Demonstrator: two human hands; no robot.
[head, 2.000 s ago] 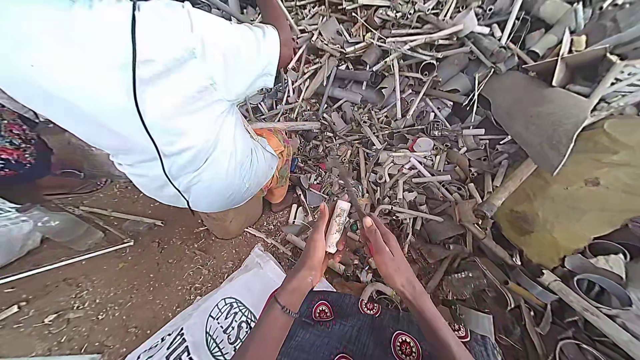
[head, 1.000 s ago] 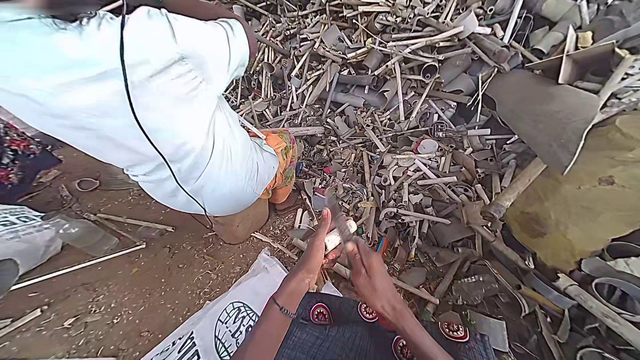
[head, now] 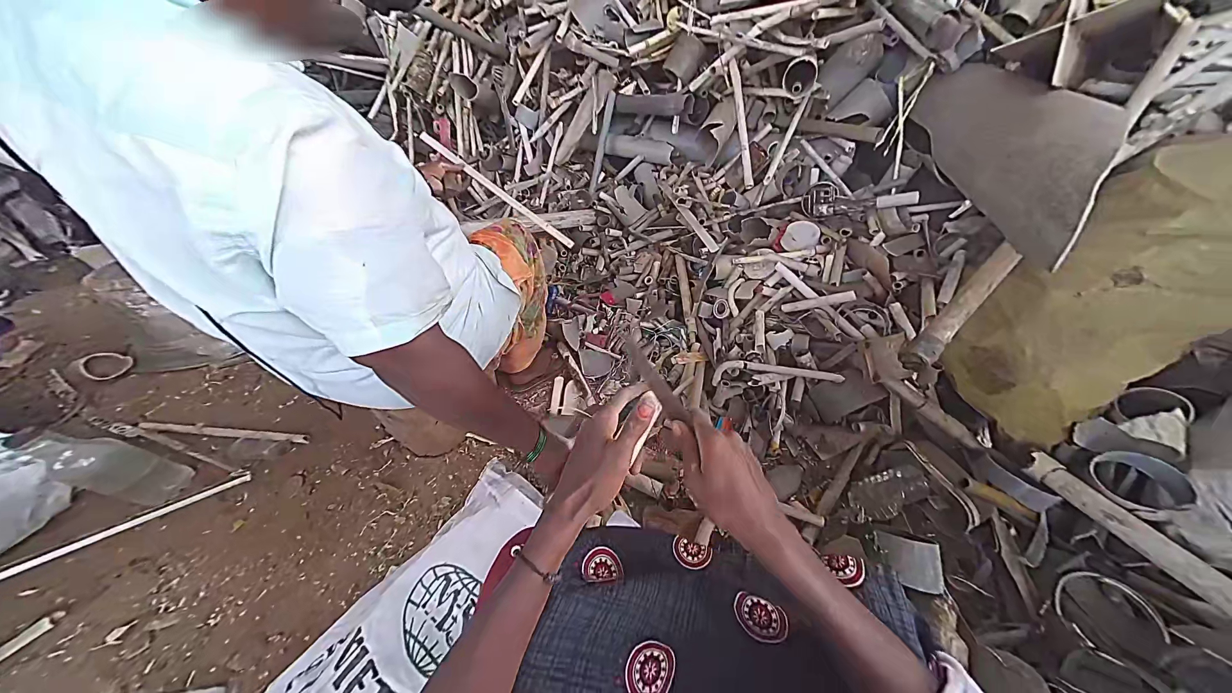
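My left hand [head: 599, 460] grips a short white piece [head: 649, 425], seemingly plastic, with the thumb along it. A dark, narrow blade [head: 659, 380] rises from my right hand [head: 724, 474], whose fingers are closed around its lower end. The blade lies close beside the white piece; whether they touch cannot be told. Both hands are above my patterned dark cloth [head: 712, 616], near the edge of a heap of scrap plastic pipes [head: 760, 289].
A co-worker in a white top [head: 318, 212] bends close at the left, one arm [head: 462, 395] reaching down beside my left hand. A printed white sack [head: 423, 597] lies at my lower left. Cut pipe rings [head: 1143, 481] and a yellowish sheet [head: 1088, 308] are at the right.
The co-worker's arm with green bangles now reaches down beside my left hand. The white piece has turned in my left hand and shows less than before.
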